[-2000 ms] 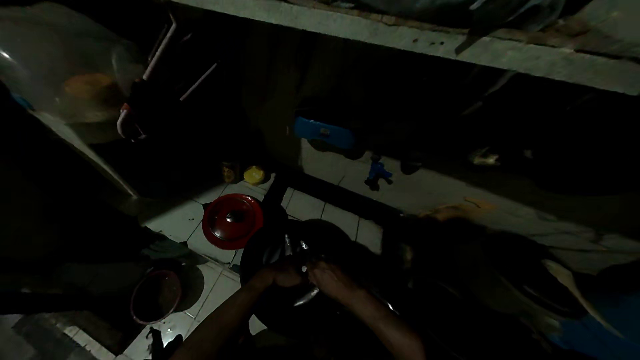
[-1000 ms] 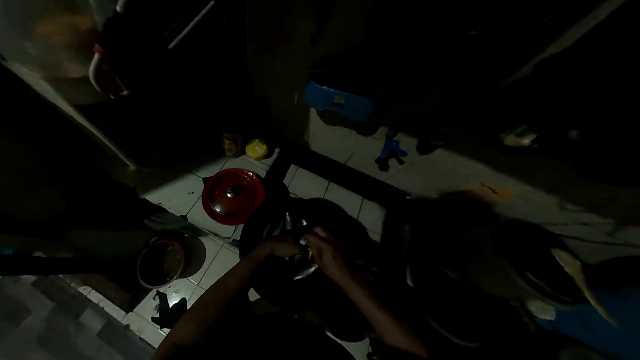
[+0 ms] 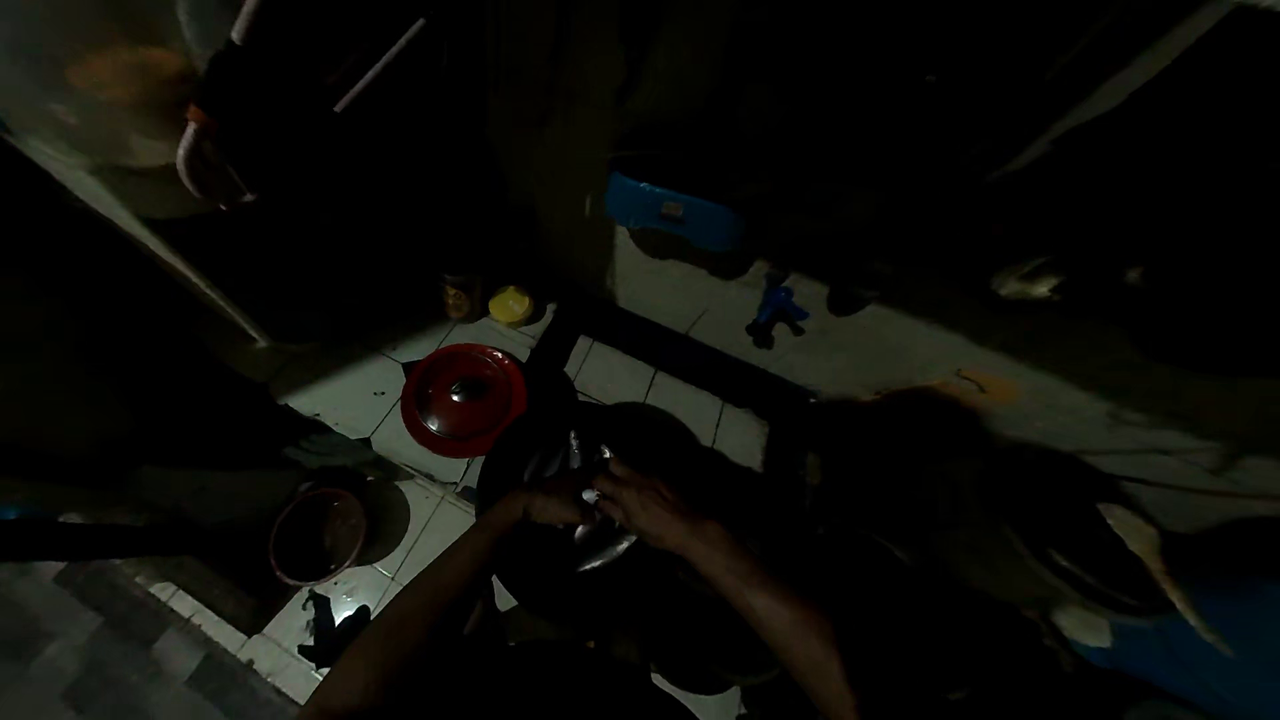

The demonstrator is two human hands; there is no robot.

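The scene is very dark. Over a dark round pan (image 3: 520,560), my left hand (image 3: 555,505) and my right hand (image 3: 640,505) come close together. Silvery pieces that look like fish (image 3: 605,550) lie in the pan under and around the fingers. A small whitish bit (image 3: 590,495) shows at my right hand's fingertips; what it is cannot be told. Shadow hides how the fingers of both hands close and most of what they touch.
Left of the pan, a red lid (image 3: 465,400) rests on white tiles, with a yellow item (image 3: 511,306) and a jar (image 3: 460,298) behind it. A reddish-brown bowl (image 3: 318,537) stands lower left. A blue container (image 3: 672,212) and a blue tap handle (image 3: 778,312) are farther back.
The view has shifted, and the pale ledge at the top two seconds ago is out of sight. Both hands stay together over the pan.
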